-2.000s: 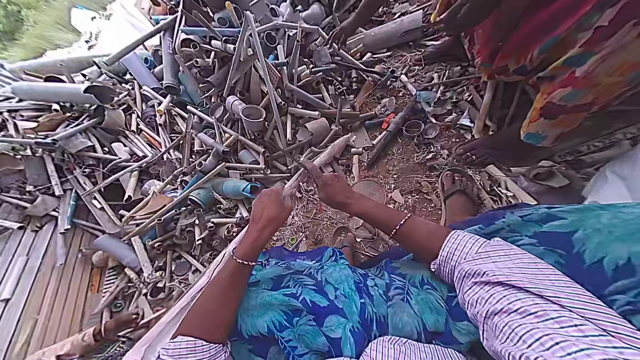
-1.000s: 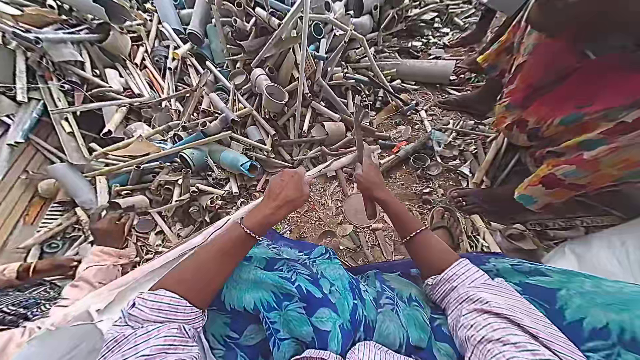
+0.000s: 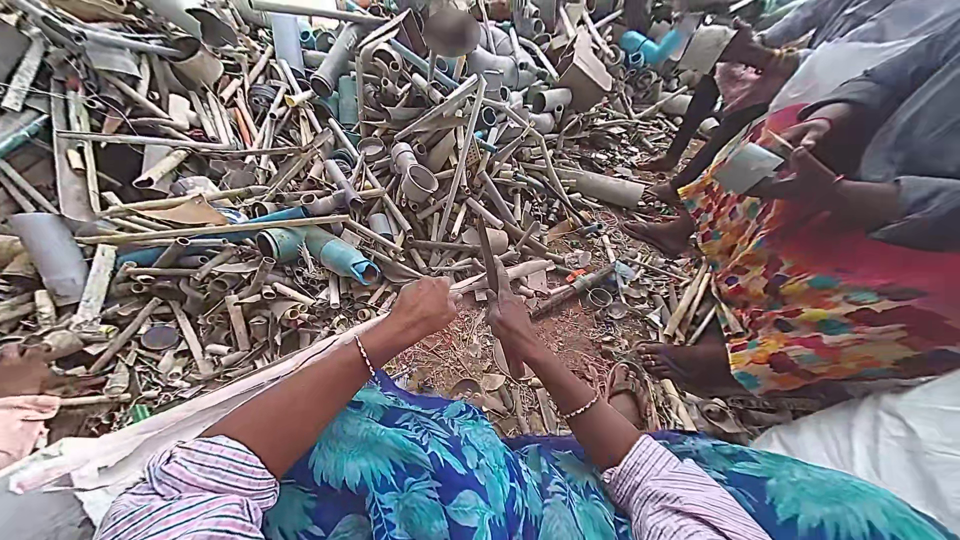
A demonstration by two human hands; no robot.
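My left hand [image 3: 426, 304] is closed around a pale length of pipe [image 3: 510, 276], whose far part extends to the right beyond my right hand. My right hand [image 3: 510, 315] grips a dark, narrow bar-like tool [image 3: 487, 251] that stands nearly upright and crosses the pipe; its lower end shows beneath my fingers. Whether the tool touches the pipe cannot be told. Beyond my hands lies a heap of scrap plastic pipes, among them a blue pipe piece [image 3: 341, 256] and a grey pipe fitting [image 3: 412, 176].
To the right, a person in a patterned garment [image 3: 825, 300] holds a flat grey piece [image 3: 746, 166]. Another person's hand [image 3: 22, 371] is at the left edge. White sacking [image 3: 877, 427] lies at the lower right. A dark pipe [image 3: 574, 291] rests on littered soil ahead.
My right hand now holds the tool upright, whereas two seconds ago it was along the pale pipe. The person's hand at the left has moved toward the frame's edge.
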